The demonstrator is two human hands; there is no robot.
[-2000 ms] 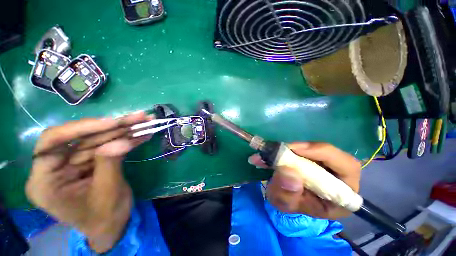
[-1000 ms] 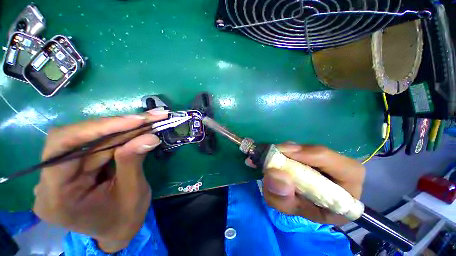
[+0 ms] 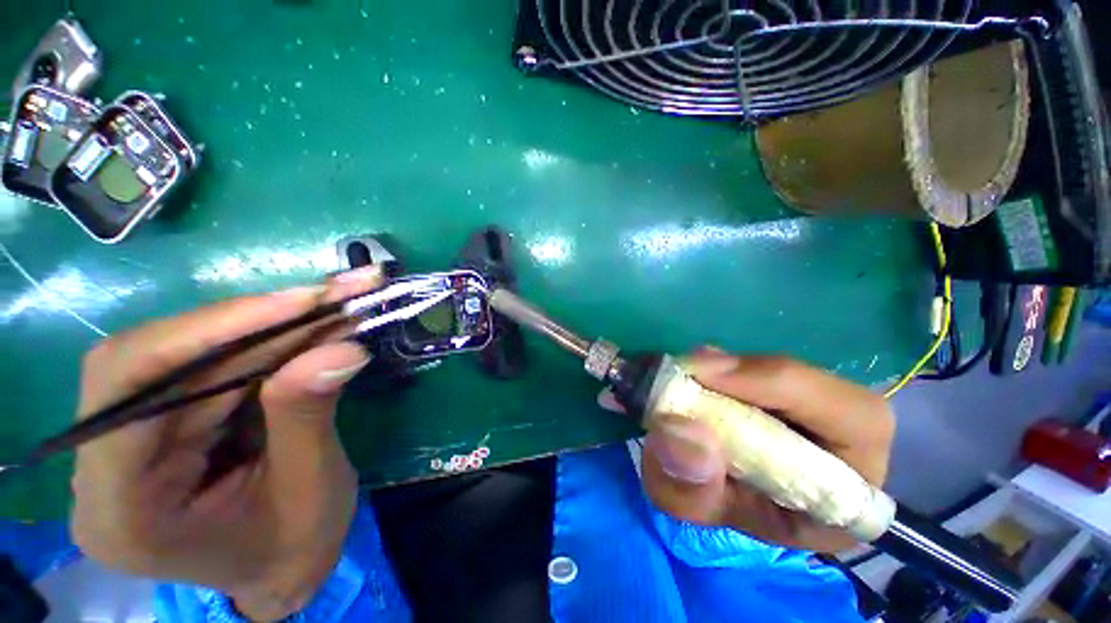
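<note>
A rounded-square housing (image 3: pixel 435 319) with a silver rim and a green patch inside sits in a black holding fixture (image 3: pixel 493 341). My left hand (image 3: pixel 232 426) holds dark tweezers (image 3: pixel 207 368) whose pale tips reach over the upper part of the housing, partly covering it. My right hand (image 3: pixel 768 444) holds a soldering iron (image 3: pixel 761 450) by its cream handle. The iron's tip is at the housing's upper right corner, close to the tweezer tips. Whether they touch a part is too small to tell.
An overlapping pair of housings (image 3: pixel 122 170) and a grey metal piece (image 3: pixel 63 59) lie at upper left. A fan (image 3: pixel 731 61) stands at the top, a brown tip-cleaning pot (image 3: pixel 962 134) right of it. Small pink parts (image 3: pixel 461 461) lie at the mat's front edge. Tools hang at right.
The housing pair and fixture sit further left in the picture as the view shifted. The tweezer tips moved over the housing's upper part, and the iron tip came to its upper right corner.
</note>
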